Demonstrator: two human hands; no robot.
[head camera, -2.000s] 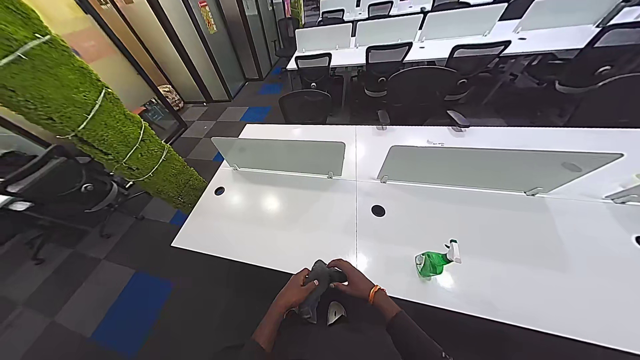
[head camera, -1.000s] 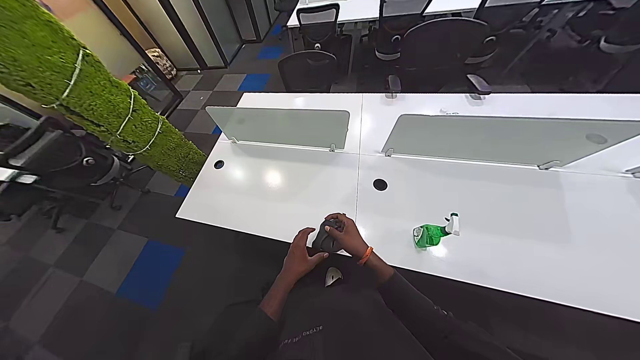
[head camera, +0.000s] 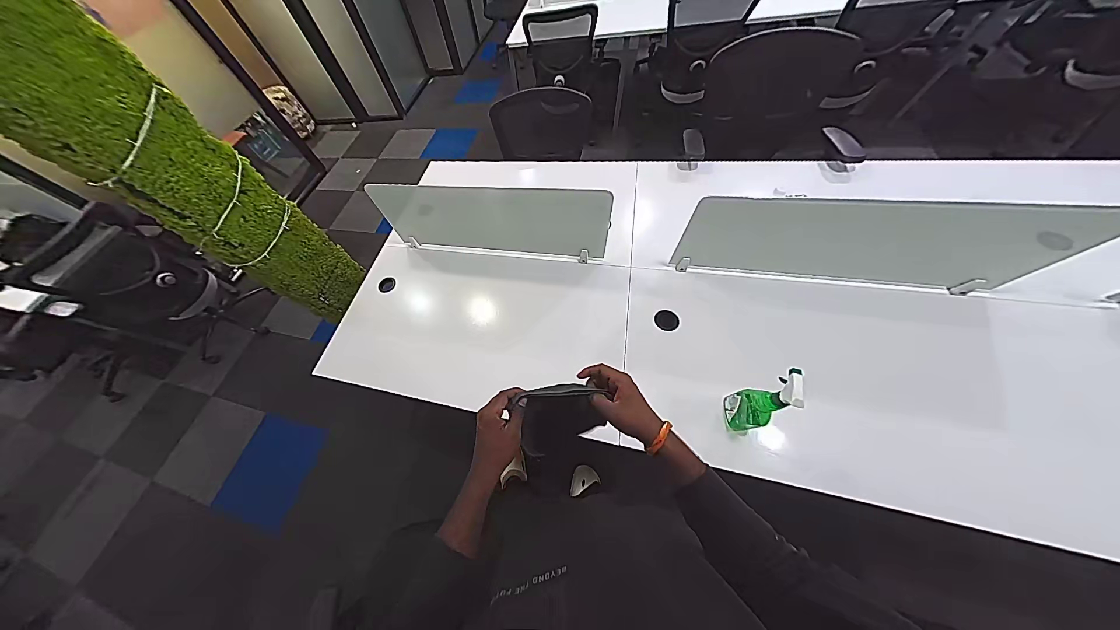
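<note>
A dark grey cloth (head camera: 560, 416) hangs stretched between my two hands at the near edge of the white desk (head camera: 525, 341). My left hand (head camera: 500, 437) grips its left end, and my right hand (head camera: 626, 407), with an orange band on the wrist, pinches its right end. To the right, a green spray bottle (head camera: 750, 409) with a white trigger head lies on its side on the desk, apart from both hands.
Frosted divider panels (head camera: 516, 220) (head camera: 875, 241) stand across the desk, with black cable grommets (head camera: 667, 320) before them. Mesh office chairs (head camera: 542, 122) stand behind. A green, moss-like covered column (head camera: 236, 192) rises at the left. My shoes (head camera: 584, 479) show below.
The cloth was bunched between my hands; now it is spread out, with my hands farther apart. The spray bottle has stayed in place on the desk.
</note>
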